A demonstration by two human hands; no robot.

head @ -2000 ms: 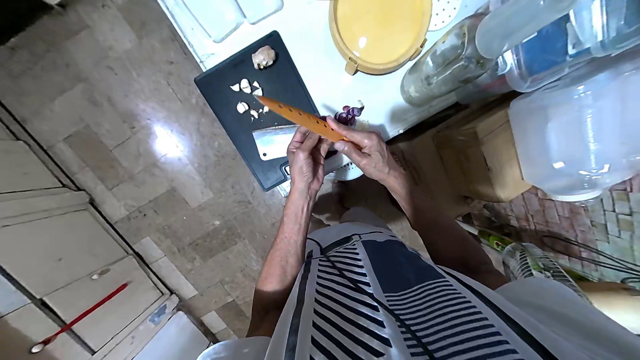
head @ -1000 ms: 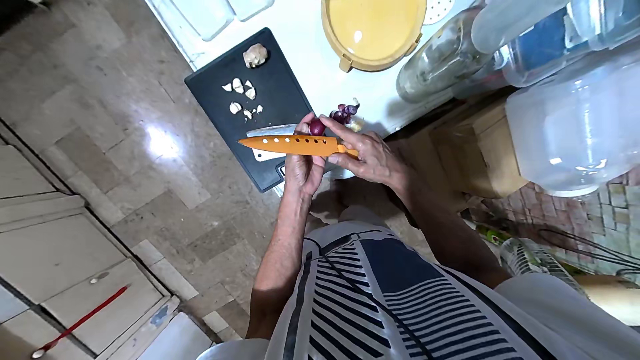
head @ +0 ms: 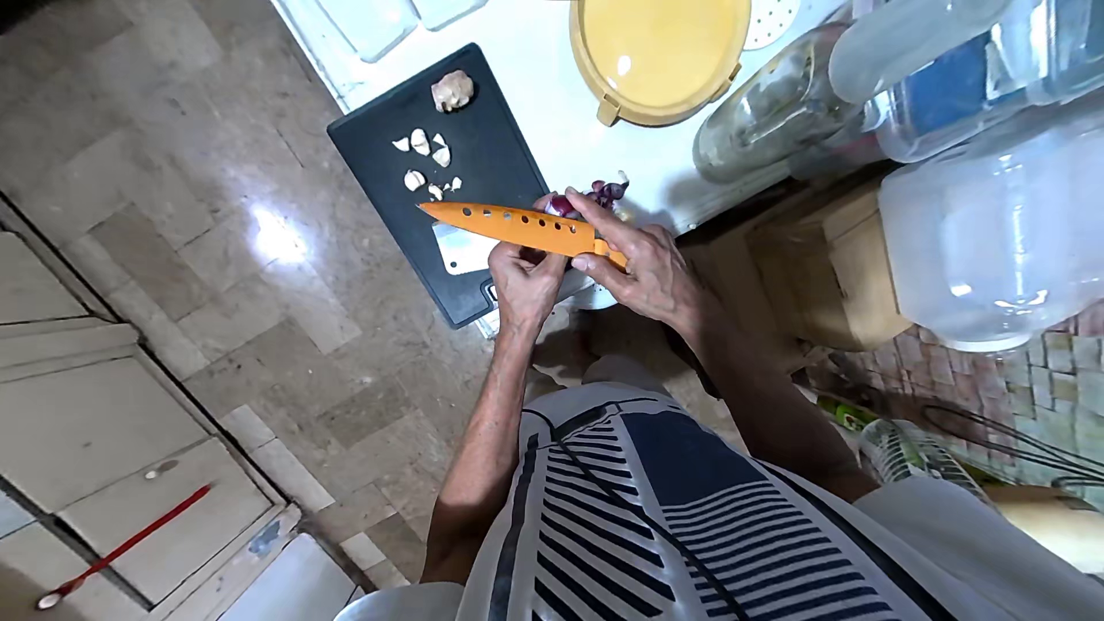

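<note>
My right hand [head: 642, 263] grips an orange kitchen knife [head: 509, 226] with holes along its blade, its tip pointing left. Close below the blade, my left hand [head: 528, 280] has its fingers curled; a red onion [head: 562, 205] shows at the fingertips beyond the blade, and the knife hides part of the grip. Under the hands lies a dark cutting board [head: 379, 147]. On it are a piece of ginger [head: 453, 91], several garlic cloves [head: 419, 141] and a white cleaver-like blade [head: 463, 250]. More small red onions [head: 609, 191] lie on the white counter, right of the board.
A yellow lidded container [head: 660, 60] stands beyond the board. Large glass jars [head: 768, 108] and clear plastic containers [head: 975, 233] crowd the right side, above a cardboard box [head: 828, 267]. Cabinets [head: 103, 414] stand at the lower left, across the tiled floor.
The knife has swung from a slanting position to nearly level across the left hand. A red onion now shows between the hands, hidden two seconds ago.
</note>
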